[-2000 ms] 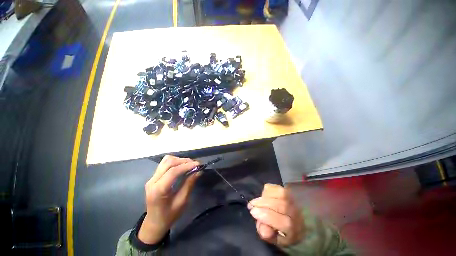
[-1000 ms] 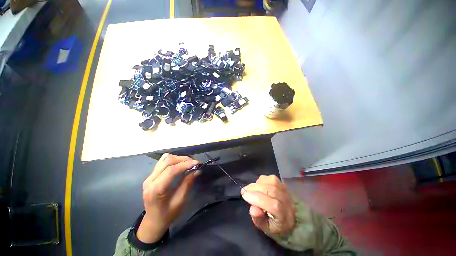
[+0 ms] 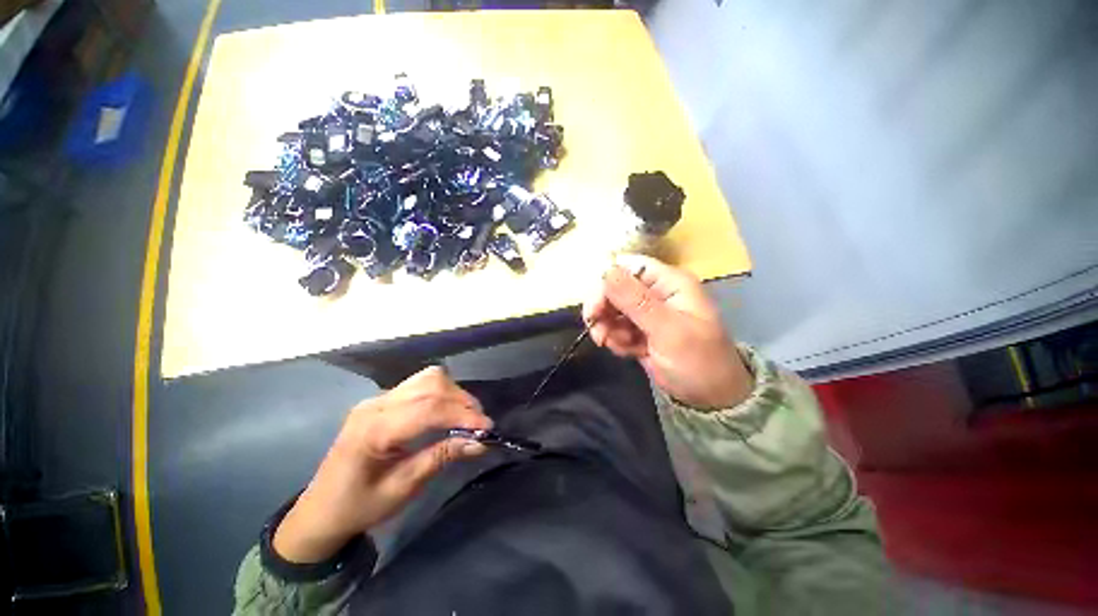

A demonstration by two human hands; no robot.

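My left hand pinches a short, narrow black key fob between thumb and fingers, above the dark cloth on my lap. My right hand holds a thin dark applicator near the table's front right edge. The applicator slants down and left, its lower end a little above the fob and apart from it. The pale jar with a lumpy black top stands just behind my right hand. A large pile of black fobs with silver rings and pale patches lies mid-table.
The light wood-coloured table has its front edge just beyond my hands. A pale wall or partition stands at the right. A blue object with a white label is at the far left, past the yellow floor line.
My right hand has moved up toward the jar with the applicator, whose lower end is now away from the fob. My left hand is slightly lower. The table sits higher and further left in view.
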